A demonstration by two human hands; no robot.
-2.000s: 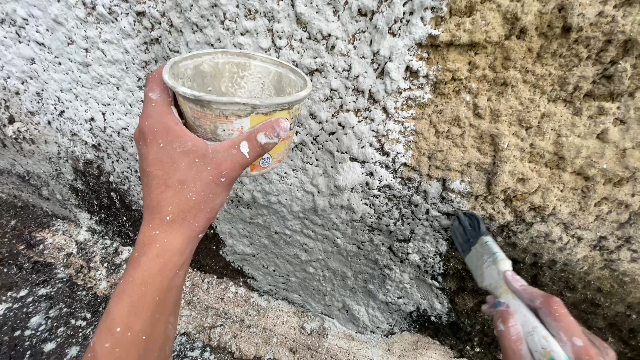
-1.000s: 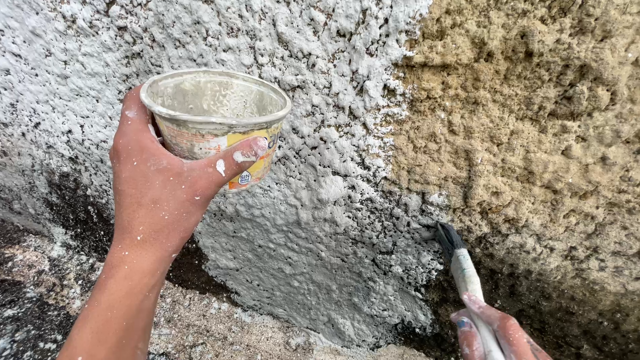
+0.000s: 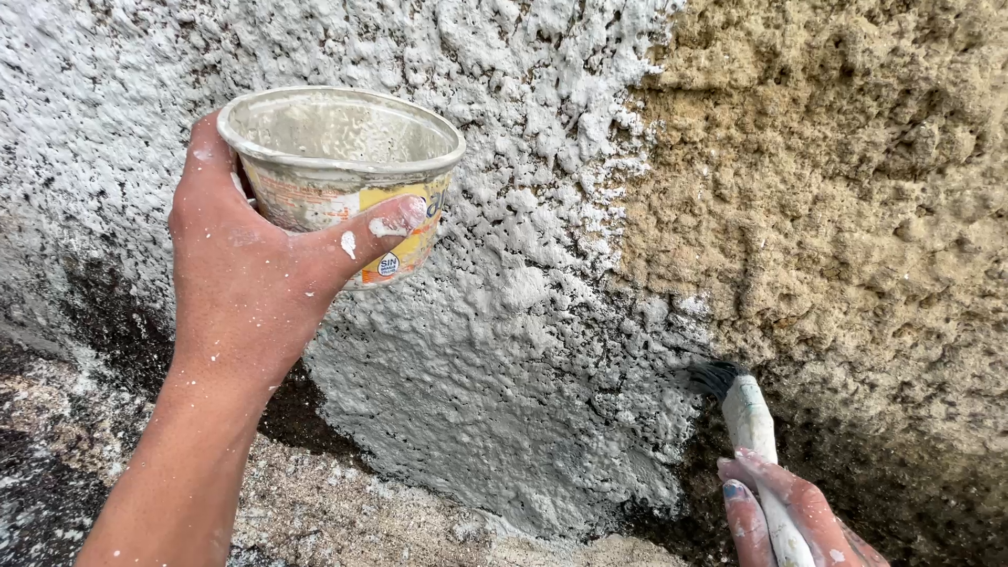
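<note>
My left hand (image 3: 260,260), speckled with white paint, grips a round plastic tub (image 3: 339,165) with its thumb across the printed side. Pale residue coats the tub's inner wall; its bottom is hidden. At the lower right, my right hand (image 3: 787,512) holds a paintbrush (image 3: 752,421) by its white, paint-smeared handle. The dark bristles touch the rough wall near the lower edge of the painted part and bend to the left. White and greyish paint (image 3: 504,339) covers the wall's left and middle, while the right part is bare tan stucco (image 3: 835,197).
Below the wall runs a rough, sandy-coloured ledge or ground (image 3: 354,512) with white paint spatters. A dark, dirty strip (image 3: 299,409) lies between it and the painted surface. More dark staining (image 3: 882,472) marks the wall's lower right.
The brush was lower right of the painted edge two seconds ago, then met the wall there; its bristles are now splayed leftward against it. The tub stays in my left hand.
</note>
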